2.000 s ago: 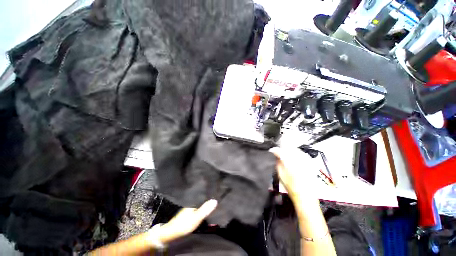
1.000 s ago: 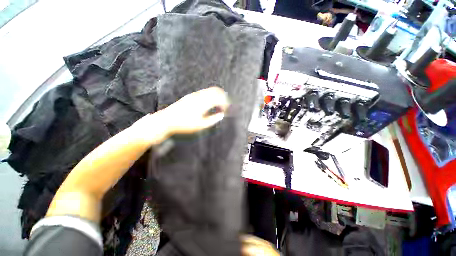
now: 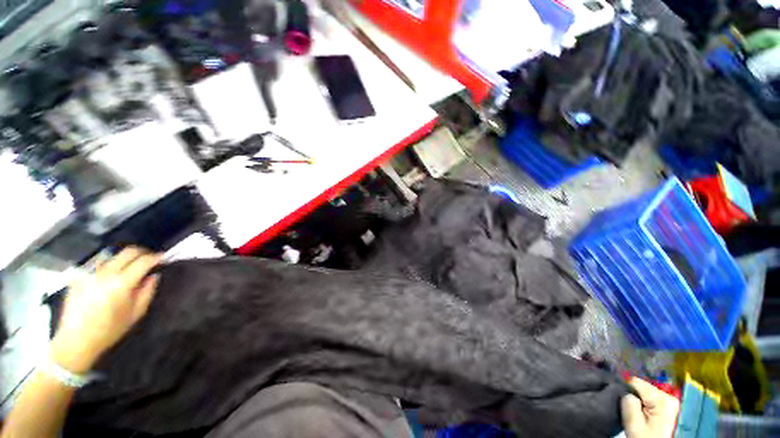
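Note:
A long dark garment panel (image 3: 359, 321) lies stretched across my lap from left to right. My left hand (image 3: 107, 299) is at its left end by the table edge, with the fingers bent over the cloth. My right hand (image 3: 652, 411) grips the panel's far right end at the lower right, partly cut off by the picture's edge. The overlock machine (image 3: 111, 103) is blurred at the upper left.
A smartphone (image 3: 345, 87) and snips with an orange-tipped tool (image 3: 278, 161) lie on the red-edged white table (image 3: 342, 141). A dark cloth heap (image 3: 487, 248) is below the table edge. A blue crate (image 3: 658, 265) stands on the floor at right, and a red plastic frame (image 3: 432, 38) is above.
The view has swung right and down, bringing the floor and crates into view. The panel, earlier upright before the machine, is now spread sideways between both hands.

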